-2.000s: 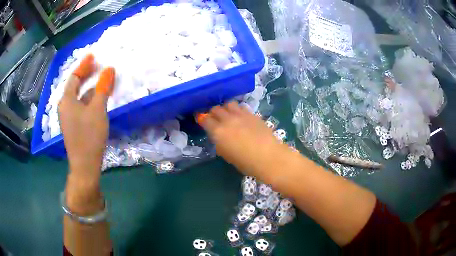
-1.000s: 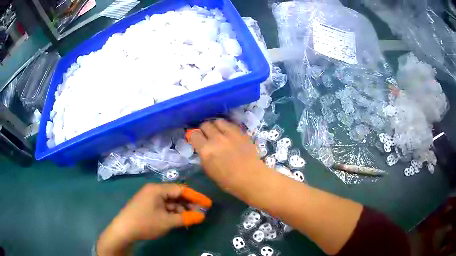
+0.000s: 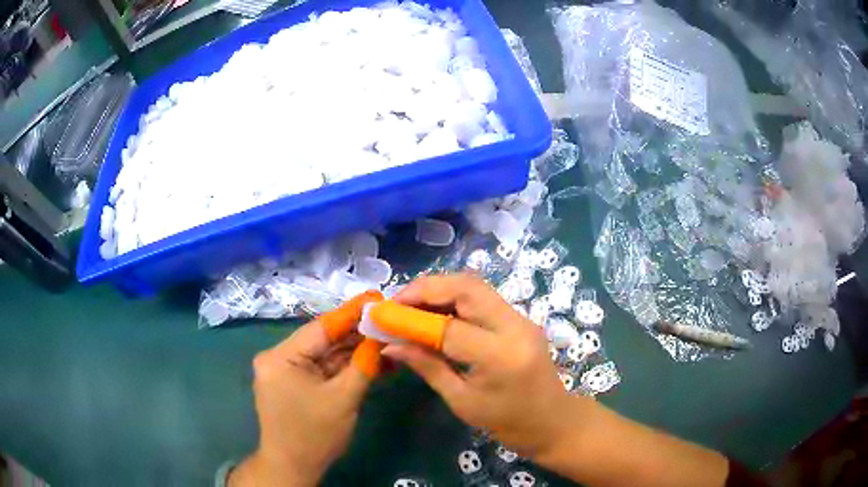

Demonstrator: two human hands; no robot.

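My left hand (image 3: 309, 390) and my right hand (image 3: 485, 357) meet in front of the blue bin, with orange finger cots on some fingers. Between their fingertips they hold a small milky-white cap (image 3: 371, 324). The fingers cover most of it, so I cannot tell whether a clear insert is in it. Loose clear inserts (image 3: 588, 312) with dark holes lie right of my right hand and at the bench front. White caps (image 3: 369, 270) lie on a clear bag below the bin.
The blue bin (image 3: 314, 214) is heaped with white pieces. To its right lie a labelled poly bag (image 3: 669, 90), a pen-like tool (image 3: 702, 335) and a bunched cloudy bag (image 3: 818, 204). Greyish clear trays (image 3: 92, 128) stand left of the bin.
My right hand has moved from the bin's front edge towards the wearer. My left hand went from over the bin to the front, then up to meet it at the white cap.
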